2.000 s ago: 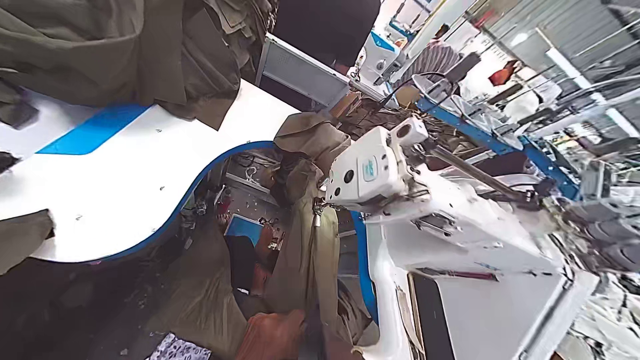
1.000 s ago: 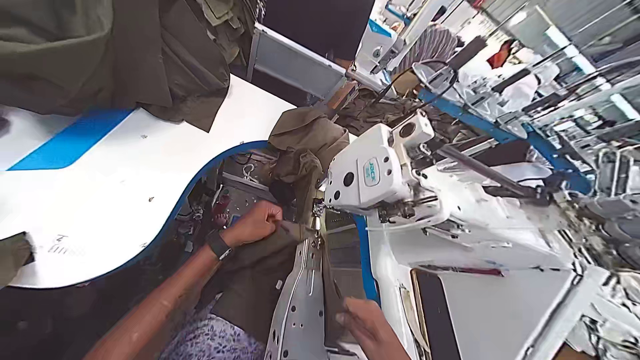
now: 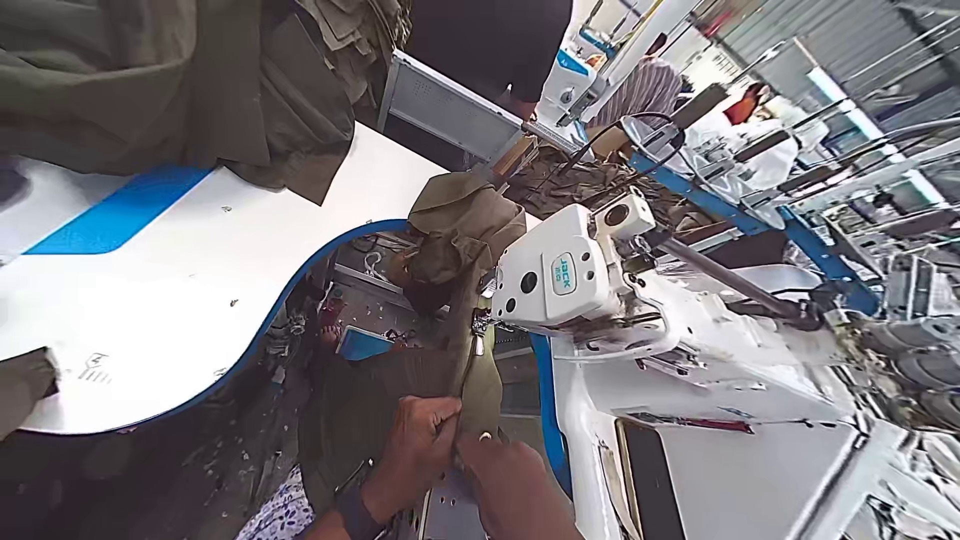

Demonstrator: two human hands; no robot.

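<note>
Olive-green fabric (image 3: 480, 382) runs in a narrow strip beneath the needle and presser foot (image 3: 481, 324) of a white Jack sewing machine (image 3: 555, 270). My left hand (image 3: 420, 442), with a dark band at the wrist, grips the strip's left edge just in front of the foot. Close beside it, my right hand (image 3: 506, 472) holds the fabric at the strip's near end. The two hands almost touch. More of the garment hangs down to the left of the strip, and a bunched part (image 3: 465, 217) lies behind the needle. My fingertips are partly hidden.
A white table (image 3: 247, 277) with a blue curved edge lies left, bearing a heap of olive fabric (image 3: 150, 90). A grey metal frame (image 3: 450, 105) stands behind. Blue rails (image 3: 697, 199) and other machines are at the back right, with a person in striped clothing (image 3: 641, 90) beyond.
My left hand has moved from beside the needle down toward the right hand. Both hands now meet on the fabric strip, where they were apart a second ago.
</note>
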